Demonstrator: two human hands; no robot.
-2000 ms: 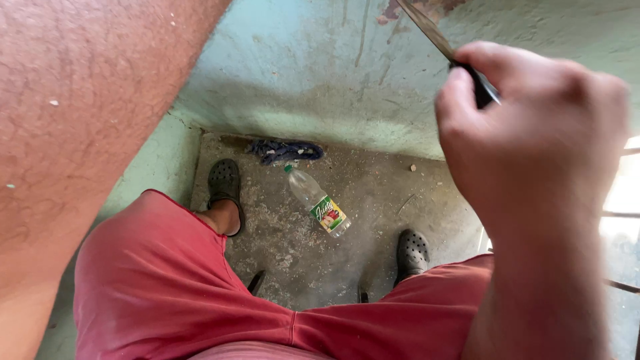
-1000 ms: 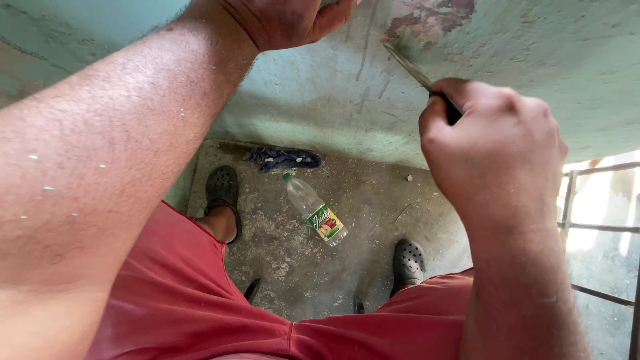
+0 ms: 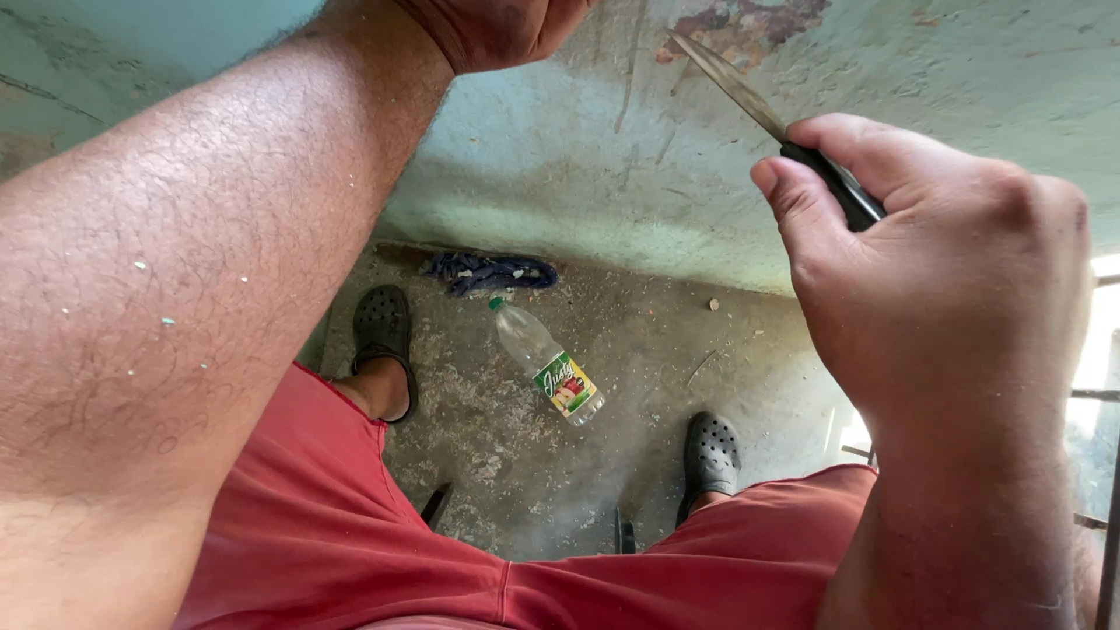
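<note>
My right hand (image 3: 936, 236) is closed around the black handle of a knife (image 3: 735, 92), at the upper right. Its blade points up and left, with the tip just by a bare reddish patch (image 3: 744, 31) in the green painted wall (image 3: 542, 149). Whether the tip touches the wall cannot be told. At the top edge, my left hand (image 3: 507, 31) is near the wall, left of the patch; its fingers are mostly cut off by the frame, so what they do is hidden. Small pale flakes stick to my left forearm.
On the concrete floor (image 3: 647, 350), strewn with flakes, a clear plastic bottle (image 3: 529, 341) with a green cap lies on its side. A dark blue cloth (image 3: 494, 273) lies against the wall's foot. My feet in dark clogs stand either side. Metal bars (image 3: 1098, 394) are at the right.
My left hand, out of sight two seconds ago, shows at the top edge. My right hand still holds the knife; its tip was at the patch's lower left edge a second ago.
</note>
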